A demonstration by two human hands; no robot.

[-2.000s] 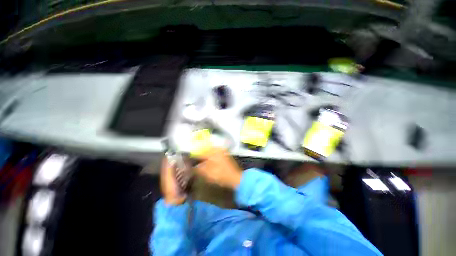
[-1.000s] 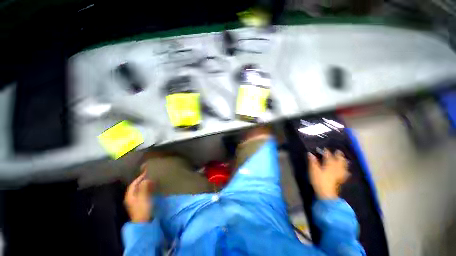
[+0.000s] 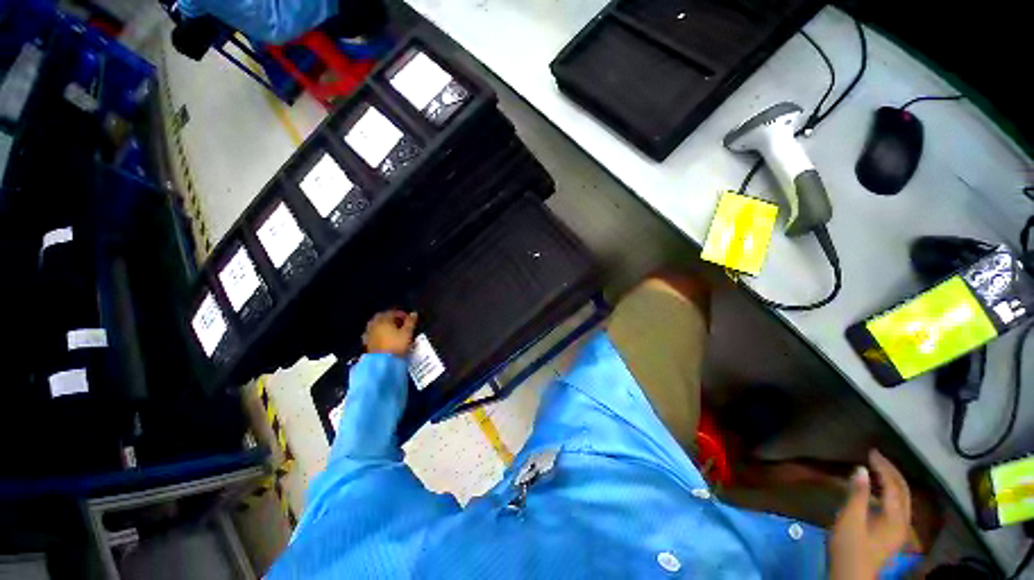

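Observation:
My left hand [image 3: 390, 333] is at the near end of a lower black slotted tray [image 3: 499, 292], beside a white-labelled phone [image 3: 425, 361]. Its fingers are curled and small in the picture; whether they grip anything cannot be told. The tray's pockets further along look bare. An upper stacked tray [image 3: 422, 155] holds a row of several phones [image 3: 327, 185] with white labels. My right hand [image 3: 871, 517] is over my lap by the bench edge, with its fingers apart and empty.
On the white bench [image 3: 635, 185] are an empty black tray [image 3: 680, 70], a barcode scanner [image 3: 785, 162], a yellow card [image 3: 739, 232], a mouse [image 3: 890, 150] and a yellow-covered phone [image 3: 932, 329]. Another such phone [image 3: 1013, 492] is cut off at right. A person's blue sleeve [image 3: 267, 16] shows behind.
The view has swung left onto the tray stack. My left hand has moved from beside my lap to the lower tray. My right hand has left the black surface at my right.

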